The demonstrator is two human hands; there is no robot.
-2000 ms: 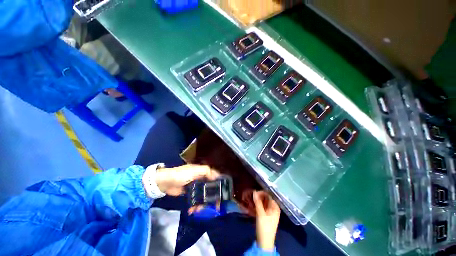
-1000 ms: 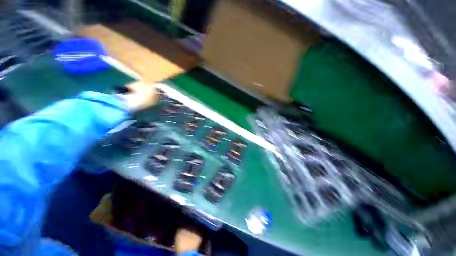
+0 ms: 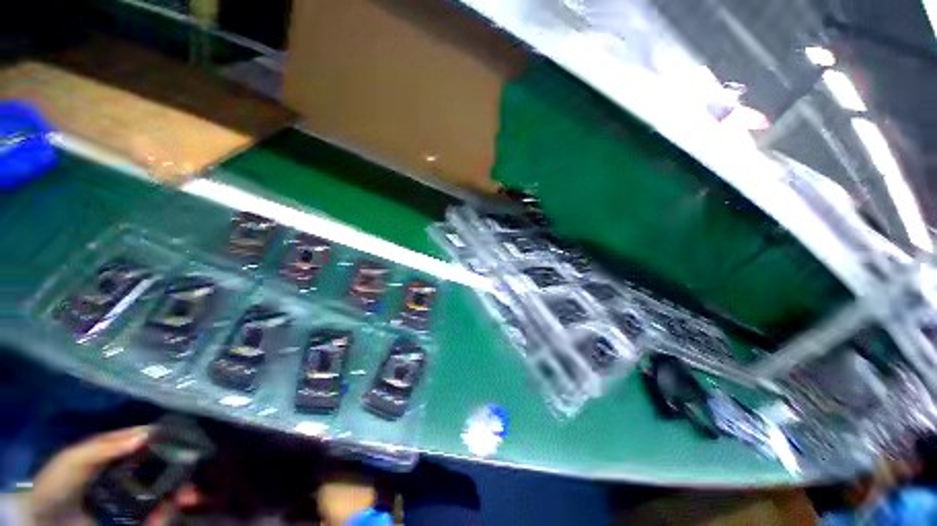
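Observation:
My left hand [image 3: 77, 473] is at the lower left, blurred, holding a black device housing [image 3: 154, 475] below the bench edge. My right hand [image 3: 344, 501] is small, blurred and cut off at the bottom edge; its fingers cannot be made out. A clear blister tray [image 3: 411, 452] lies on the bench in front of me. Its near row holds several black housings, such as one at its right end [image 3: 396, 378]. Its far row holds several reddish-brown housings, such as one near the middle [image 3: 305, 259].
Stacked clear trays [image 3: 565, 308] stand right of the tray. A blue-and-white clump [image 3: 485, 428] lies on the green bench [image 3: 534, 442]. A black object [image 3: 678, 392] lies farther right. A blue bin [image 3: 23, 144] is at the far left, and brown cardboard [image 3: 401, 98] stands behind.
The view has swung right. My left hand reached to the far row's left end and is now back low with a housing. The near row holds one more unit than two seconds ago, the far row one fewer.

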